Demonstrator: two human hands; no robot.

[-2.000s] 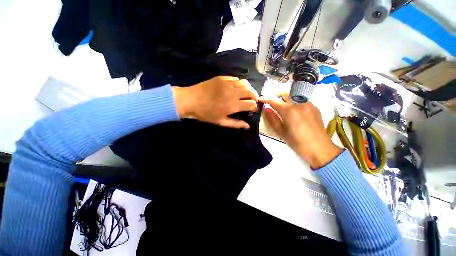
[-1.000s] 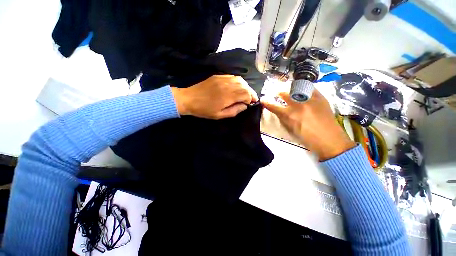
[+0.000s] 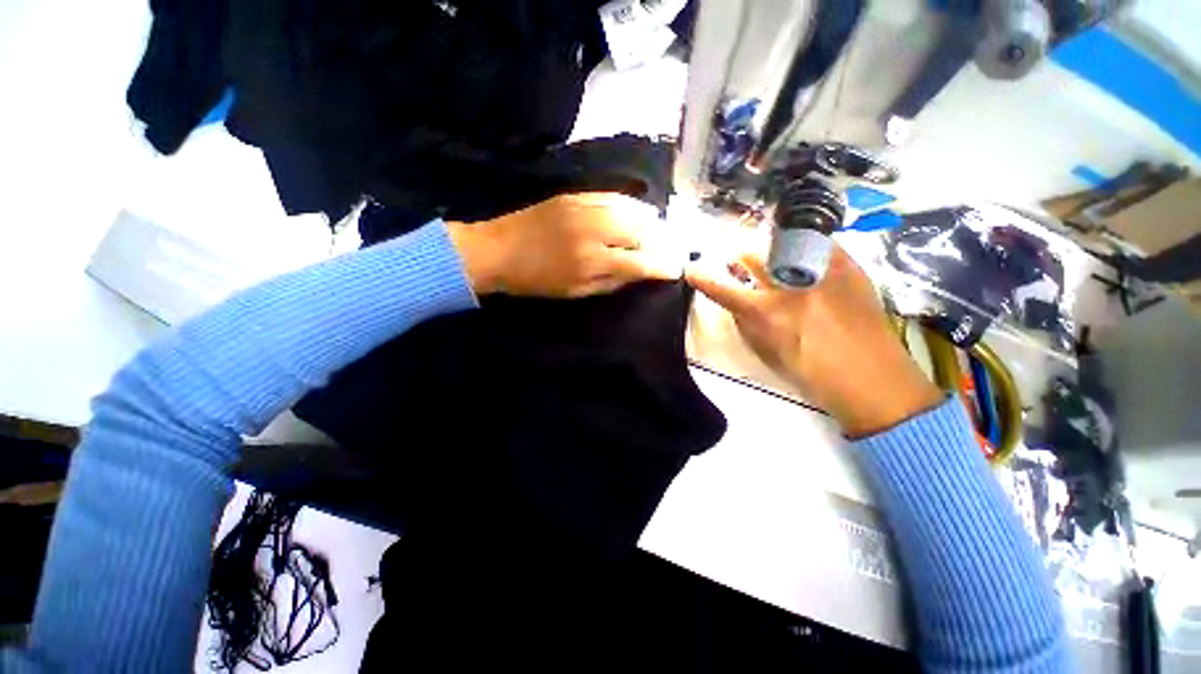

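A black garment (image 3: 553, 382) lies on the table and hangs down over its front edge. My left hand (image 3: 560, 246) rests on the garment, its fingertips pinching the edge. My right hand (image 3: 810, 329) meets it from the right, its fingertips at the same edge. A tiny dark piece (image 3: 695, 256) shows in bright glare between the fingertips. The sewing machine head (image 3: 744, 99) stands just beyond the hands. Its ridged grey knob (image 3: 798, 254) is above my right hand. The needle area is hard to make out.
A pile of black garments (image 3: 408, 99) with a white tag (image 3: 639, 33) lies beyond the hands. Yellow-handled scissors (image 3: 998, 395) lie right of my right hand, partly hidden. Clear plastic packets (image 3: 981, 270) lie behind them. Tangled black cords (image 3: 283, 579) lie at the lower left.
Since the first frame my right hand has turned and moved slightly right, covering more of the scissors. The left fingers have flattened and straightened at the edge. The view has shifted slightly.
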